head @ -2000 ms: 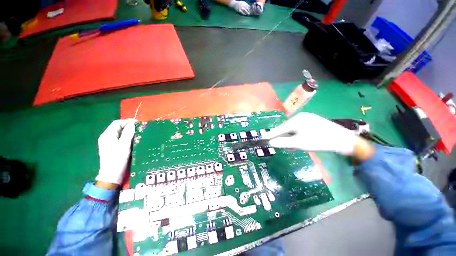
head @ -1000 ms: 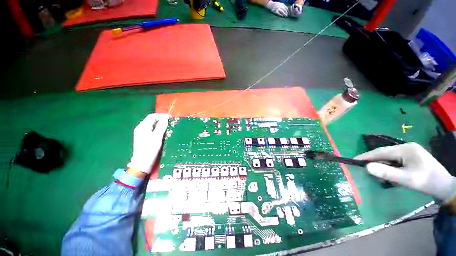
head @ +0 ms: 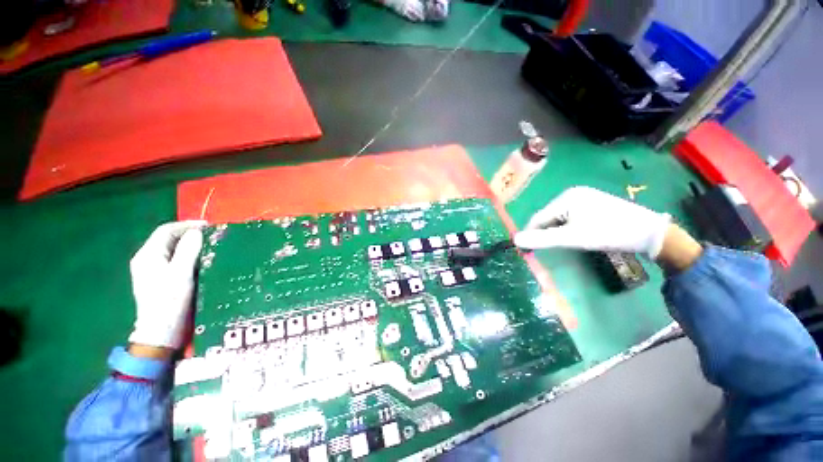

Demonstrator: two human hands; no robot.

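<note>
A large green circuit board (head: 298,271) with strong glare lies on a red foam pad (head: 352,176). My gloved left hand (head: 165,284) holds the board's upper left corner, with a thin strand of solder wire (head: 208,204) sticking up there. My gloved right hand (head: 591,224) holds a black brush (head: 478,254) by its handle. The dark brush head is at the board between the two rows of power transistors (head: 422,244). The fingers hide most of the handle.
A white bottle (head: 521,170) with its lid flipped up stands behind the board at the right. A spare red pad (head: 171,113) bears a blue pen (head: 176,43). A black bin (head: 591,81) and another person's gloved hands (head: 417,8) are at the back.
A second ago the brush head was near the right end of the transistor rows. It is now further left, between them, and my right hand has come in over the board's right edge. The view has shifted.
</note>
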